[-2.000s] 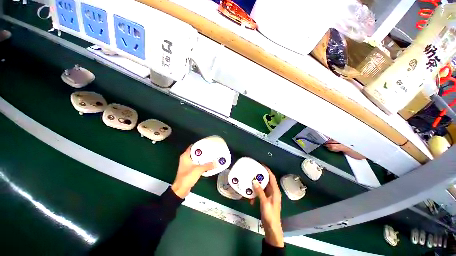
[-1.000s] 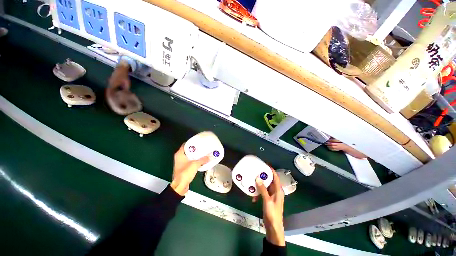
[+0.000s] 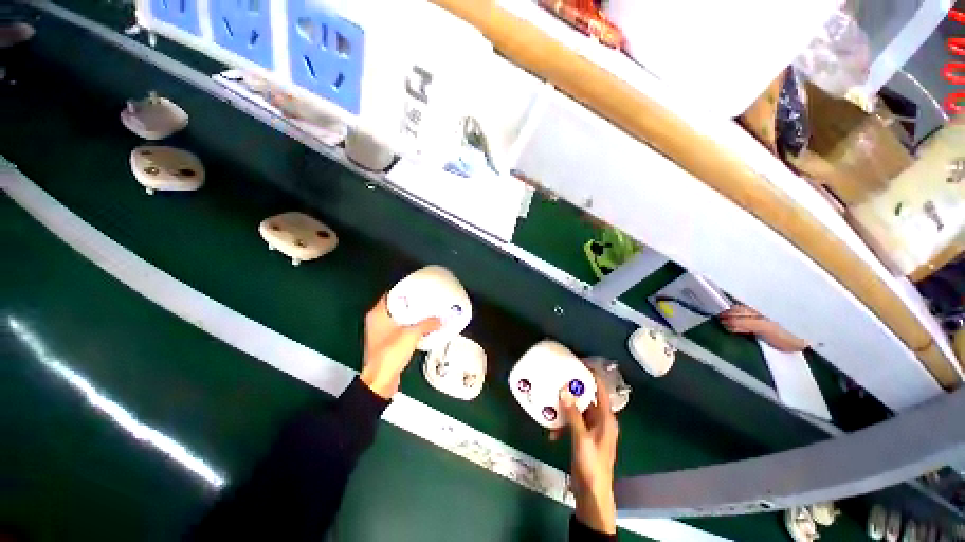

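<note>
My left hand [image 3: 387,344] holds a white plug-in unit [image 3: 429,300] over the green belt, thumb on its face near a dark blue spot. My right hand [image 3: 593,439] holds a second white unit [image 3: 549,379], face up, thumb beside its blue-purple spot; two reddish-brown spots also show. Another unit [image 3: 455,367] lies on the belt between my hands, partly under the left one. One more unit [image 3: 611,383] lies behind my right hand, partly hidden.
Spaced units [image 3: 298,235] lie on the belt [image 3: 228,201] at left, and one [image 3: 652,350] at right. A pale rail [image 3: 265,355] edges the belt. A socket strip [image 3: 328,53] and wood-edged shelf [image 3: 677,127] stand beyond. Another person's hand [image 3: 764,327] shows across the belt. A grey curved bar [image 3: 804,466] crosses lower right.
The other person's hand at the upper left has gone from the belt, and the unit it touched is gone too. My hands have moved slightly apart, each still holding its unit. The view has shifted.
</note>
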